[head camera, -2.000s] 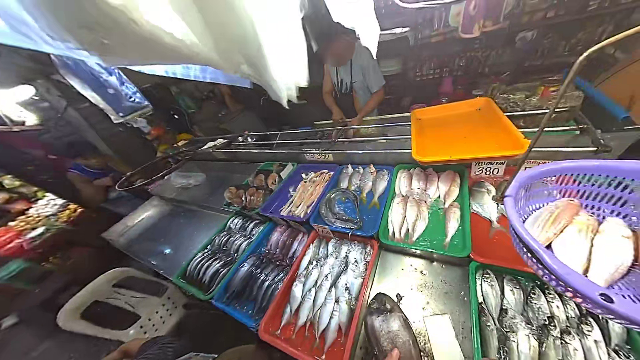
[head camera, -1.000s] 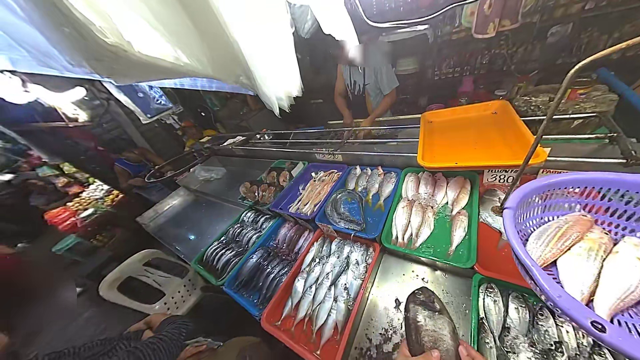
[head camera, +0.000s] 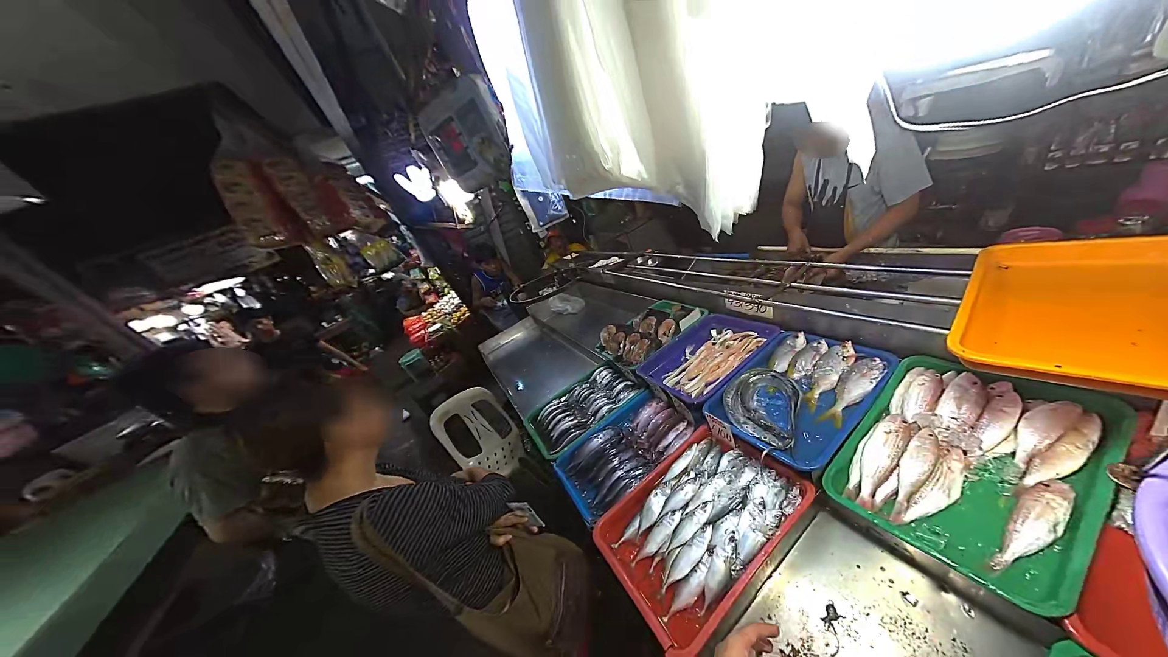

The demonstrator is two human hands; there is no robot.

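Note:
Only the fingers of my left hand (head camera: pixel 748 641) show, at the bottom edge of the head view. They are close to the wet metal counter (head camera: pixel 844 584), and whatever they hold is cut off by the frame. Just up and left of them is a red tray (head camera: pixel 643 607) of silvery fish (head camera: pixel 689 538). To the right lies a green tray (head camera: pixel 981 557) with pinkish fish (head camera: pixel 1040 520). My right hand is out of view.
Blue trays (head camera: pixel 808 447), a purple tray (head camera: pixel 680 383) and an orange tray (head camera: pixel 1068 310) line the stall. Two people stand at left, one in a striped top (head camera: pixel 411 538). Another person handles fish behind metal rails (head camera: pixel 803 290). A white plastic chair (head camera: pixel 474 429) is beyond.
The view has swung left. The dark flat fish, between both my hands one second ago, is out of view, as is my right hand.

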